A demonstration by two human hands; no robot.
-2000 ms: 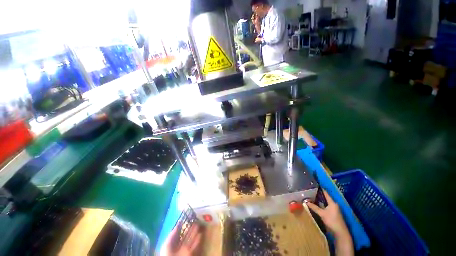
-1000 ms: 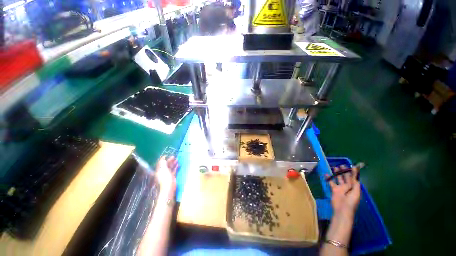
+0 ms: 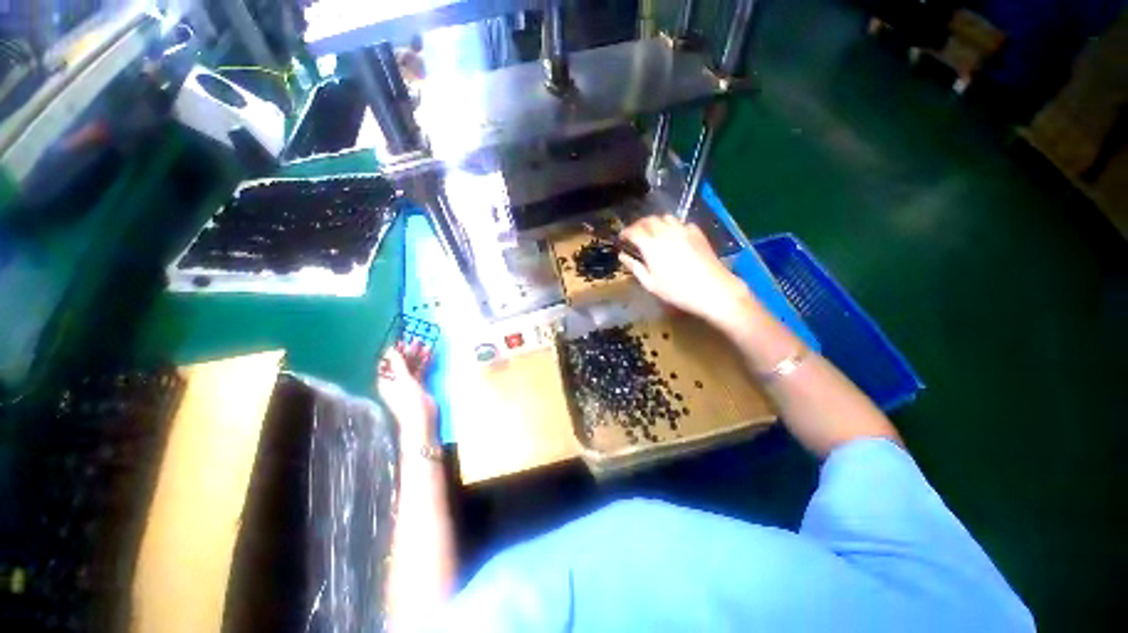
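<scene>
My left hand (image 3: 408,380) is left of the press base, with its fingers on a dark grid-like moulded part (image 3: 418,330). My right hand (image 3: 678,262) reaches over the front of the press, fingertips at the right edge of the small carton (image 3: 576,292), which holds a pile of small black pieces (image 3: 599,259). Whether the fingers pinch a piece is too blurred to tell. The large carton tray (image 3: 724,393) in front holds a bigger pile of small black pieces (image 3: 615,381).
The press plate (image 3: 606,89) and posts stand behind the small carton. A cardboard flap (image 3: 520,414) lies left of the large tray. A blue crate (image 3: 854,328) is at right. A white tray of black parts (image 3: 297,283) and a plastic-lined carton (image 3: 346,495) are at left.
My right hand has moved from beside the blue crate, where it held a dark strip-like part, in to the small carton. My left hand stays at the left. The view has tilted down.
</scene>
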